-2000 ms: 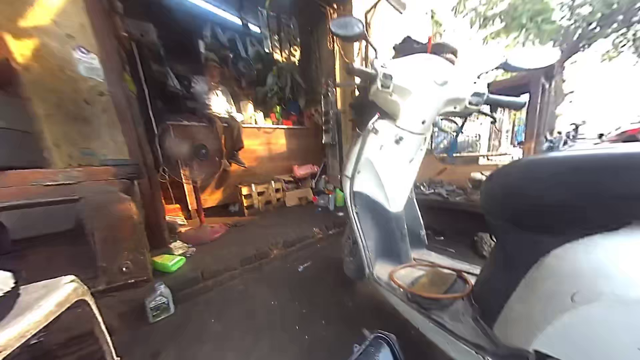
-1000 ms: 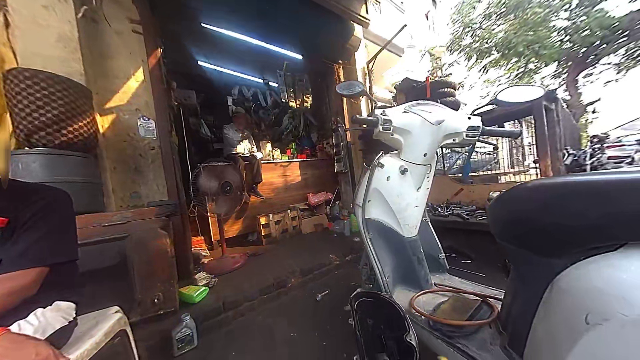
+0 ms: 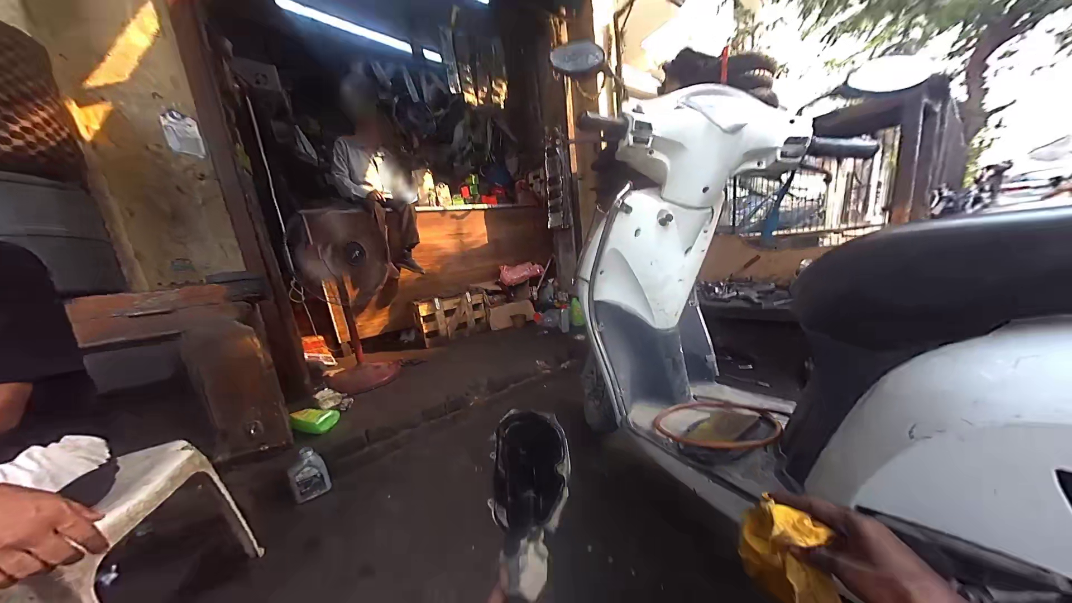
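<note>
At the bottom middle, a sliver of my left hand (image 3: 499, 586) shows beside the pale lower end of a hollow dark scooter part (image 3: 531, 469), which it holds upright with the dark hollow facing me. My right hand (image 3: 867, 548), at the lower right, grips a crumpled yellow cloth (image 3: 783, 548) beside the scooter's rear side panel. The white scooter (image 3: 653, 251) stands on the right with a black seat (image 3: 938, 268). A brown ring of hose or cable (image 3: 657, 423) lies on its footboard.
Another person's hand (image 3: 46, 532) rests near a white plastic chair (image 3: 159, 477) at the left. An oil bottle (image 3: 310, 477) and a green container (image 3: 315, 420) are on the ground. Beyond stand a pedestal fan (image 3: 356, 318), a wooden crate (image 3: 452, 318) and a seated person (image 3: 368, 176).
The hollow dark part has come up further into view, upright. My right hand with the yellow cloth has come into view at the lower right.
</note>
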